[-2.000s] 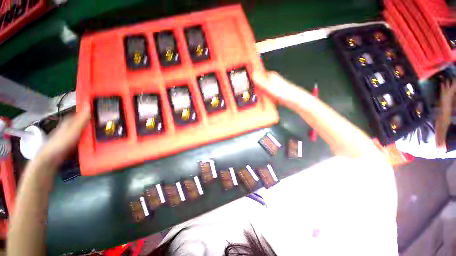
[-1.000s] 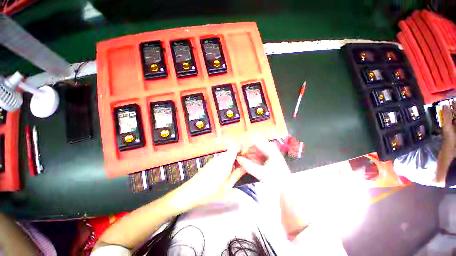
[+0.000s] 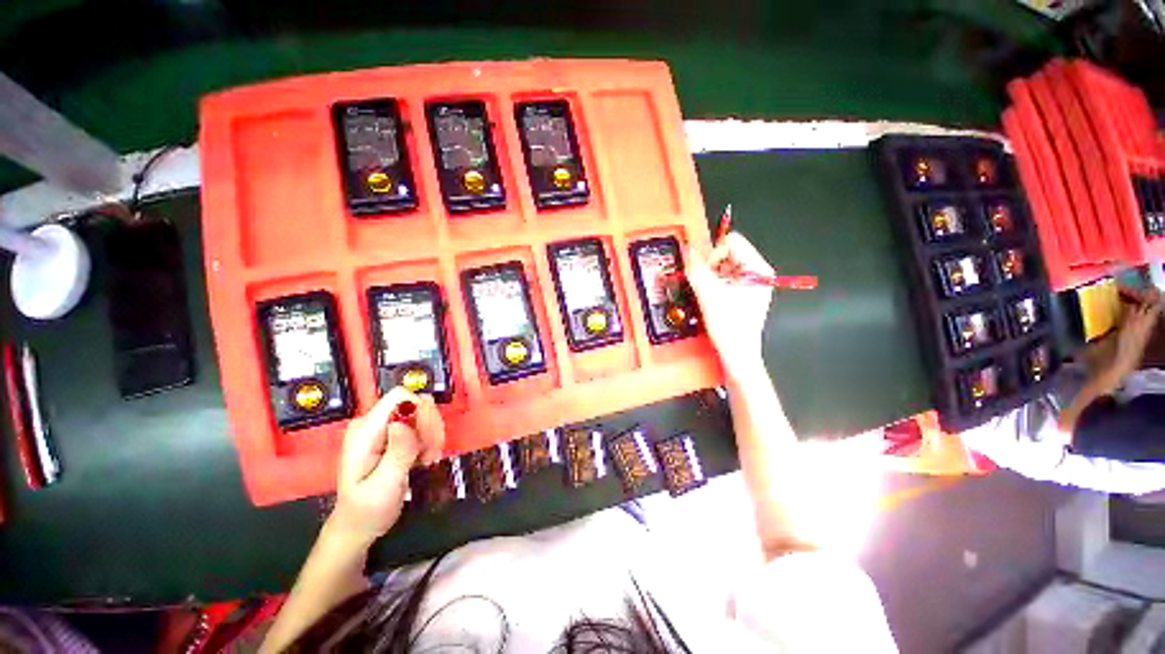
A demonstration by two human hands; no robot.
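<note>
The red tray [image 3: 581, 396] lies on the bench with closed black phones [image 3: 501, 319] in several pockets; the far-left and far-right pockets of the back row are empty. My left hand [image 3: 390, 447] is over the tray's front edge, fingertips closed on a small dark-red piece [image 3: 406, 410], maybe a cap. My right hand [image 3: 735, 304] is at the tray's right edge by the front-right phone [image 3: 662, 288]. It holds a red pen [image 3: 795, 281] pointing left; a second thin pen [image 3: 724, 225] sticks up from the same hand. Batteries [image 3: 584, 457] lie along the tray's front edge.
A black tray [image 3: 948, 364] of phones and stacked red trays [image 3: 1067, 179] are at right, beside another person's hand [image 3: 1131, 332]. At left are a white fan base [image 3: 49, 271], a flat black slab [image 3: 147, 307] and two pens [image 3: 32, 415].
My hands were together at the tray's front edge and have moved apart. The thin pen that lay right of the tray is now in my right hand. The tray sits slightly nearer and further left.
</note>
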